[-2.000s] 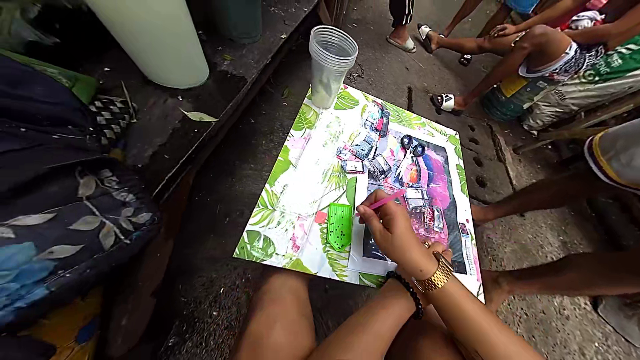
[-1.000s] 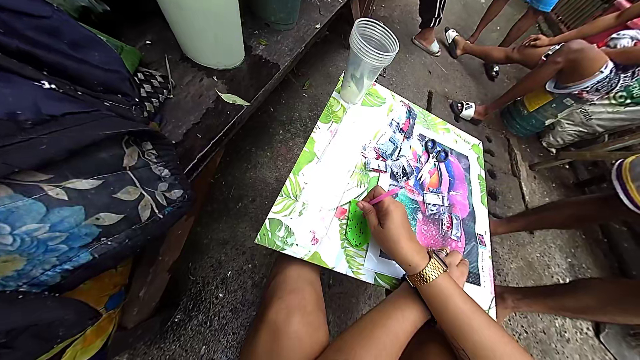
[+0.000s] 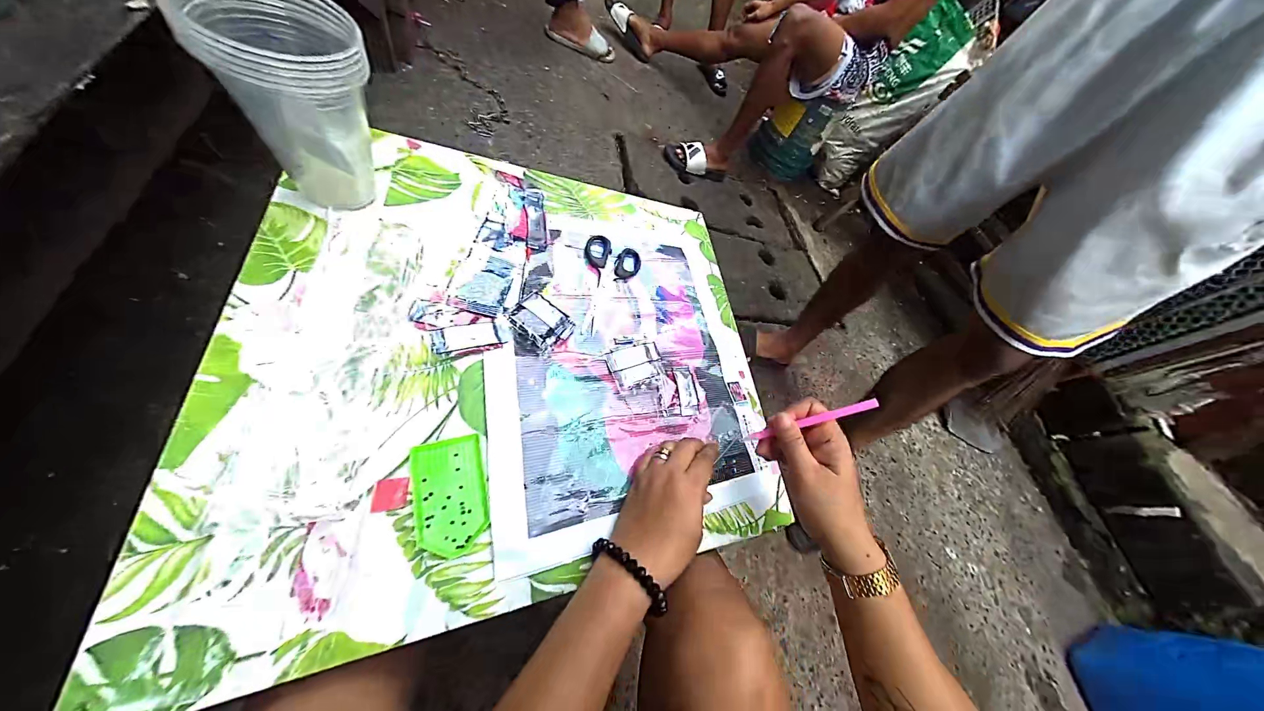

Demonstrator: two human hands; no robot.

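My right hand (image 3: 815, 464), with a gold watch at its wrist, grips a pink diamond-painting pen (image 3: 825, 416) over the right edge of a diamond-painting canvas (image 3: 573, 464). My left hand (image 3: 670, 494), wearing a ring and a black bead bracelet, rests on the canvas's lower part; whether its fingers hold anything is unclear. A green plastic tray (image 3: 449, 494) with dark beads lies left of the canvas, beside a small pink-red square (image 3: 390, 494). Small plastic packets (image 3: 486, 283) and black-handled scissors (image 3: 612, 259) lie on the canvas and around its upper left.
The leaf-patterned board (image 3: 326, 434) spans my lap. Stacked clear plastic cups (image 3: 296, 109) stand at its far left corner. A person in white shorts (image 3: 1096, 178) stands close on the right. Another person's sandalled foot (image 3: 699, 158) and a sack (image 3: 859, 143) are beyond the board.
My right hand has moved with the pink pen from beside the green tray to the canvas's right edge. The view has shifted closer to the board.
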